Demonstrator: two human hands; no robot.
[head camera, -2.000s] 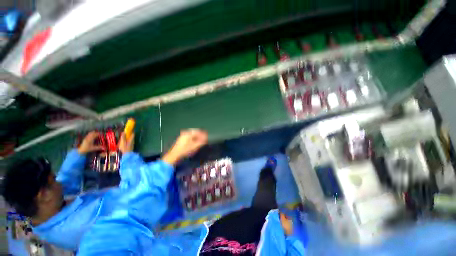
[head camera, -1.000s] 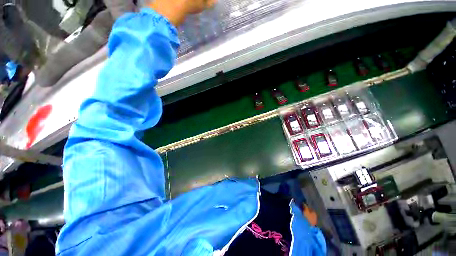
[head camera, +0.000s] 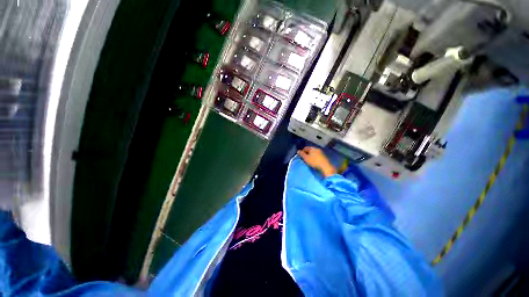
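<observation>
My right hand (head camera: 316, 160) is small in view, at the front edge of the white machine (head camera: 371, 130), with its fingers bent; whether it holds or presses anything cannot be told. My left hand is out of the picture; only a blue sleeve shows at the lower left. A red-rimmed phone unit (head camera: 342, 113) lies in the machine's left fixture. Another red-edged unit (head camera: 406, 137) shows at the right station. A clear tray (head camera: 268, 135) on the green bench has two rows of pockets; red-rimmed phones show plainly at its near end, and the other pockets look paler with glare.
Several small red-and-black phones (head camera: 201, 58) lie spaced along the dark green belt beyond the pale rail (head camera: 184, 165). A white shelf edge (head camera: 55, 145) curves down the left side. Blue floor with yellow-black tape (head camera: 477, 200) is at the right. The machine's pale arm (head camera: 438, 67) stands over its bed.
The view has turned, bringing the machine and my right hand fully in. My left arm, reaching over the white shelf a second ago, has dropped to the lower left and its hand has left the picture.
</observation>
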